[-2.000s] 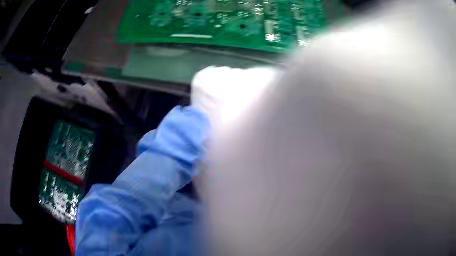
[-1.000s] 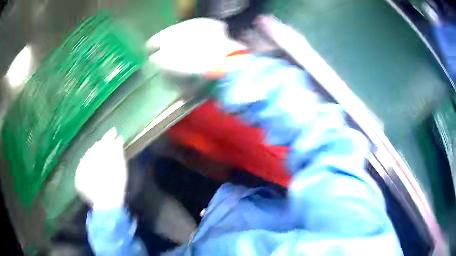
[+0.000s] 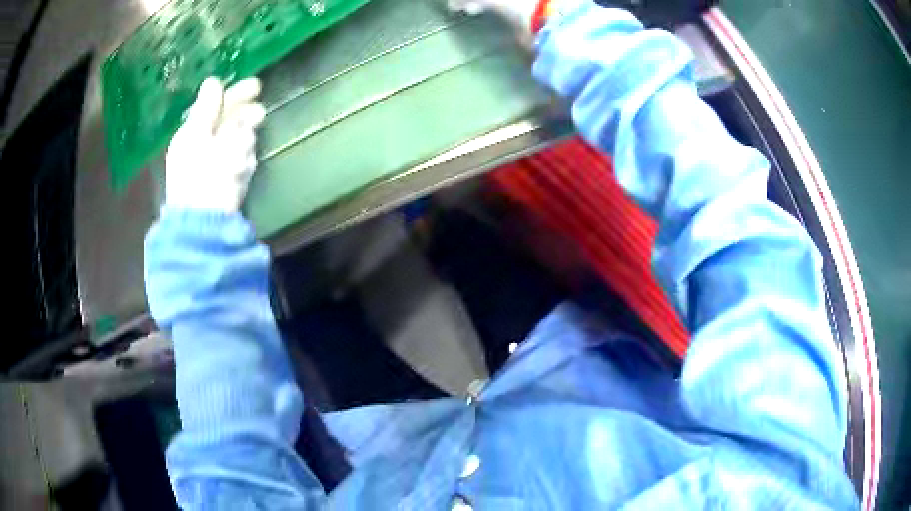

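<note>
A large green circuit board (image 3: 205, 62) with pale solder points lies at the upper left, cut off by the top edge of the picture. A pale-green panel (image 3: 390, 135) with lengthwise seams lies in front of it. My left hand (image 3: 213, 145), in a white glove, is at the board's front edge with its fingertips up; whether it grips the edge is unclear. My right hand (image 3: 504, 8), also gloved, is at the top edge of the picture beyond the panel, mostly cut off, its fingers hard to make out.
The bench's metal edge (image 3: 400, 190) runs in front of me. A bundle of red strips (image 3: 609, 230) hangs below it on the right. A dark-green surface (image 3: 829, 100) with a white-and-red striped edge is at the right. A black object (image 3: 40, 210) stands at the far left.
The view has turned and the blur is less. My right hand has moved up to the picture's top edge. My left hand has moved from the panel's front to the board's edge.
</note>
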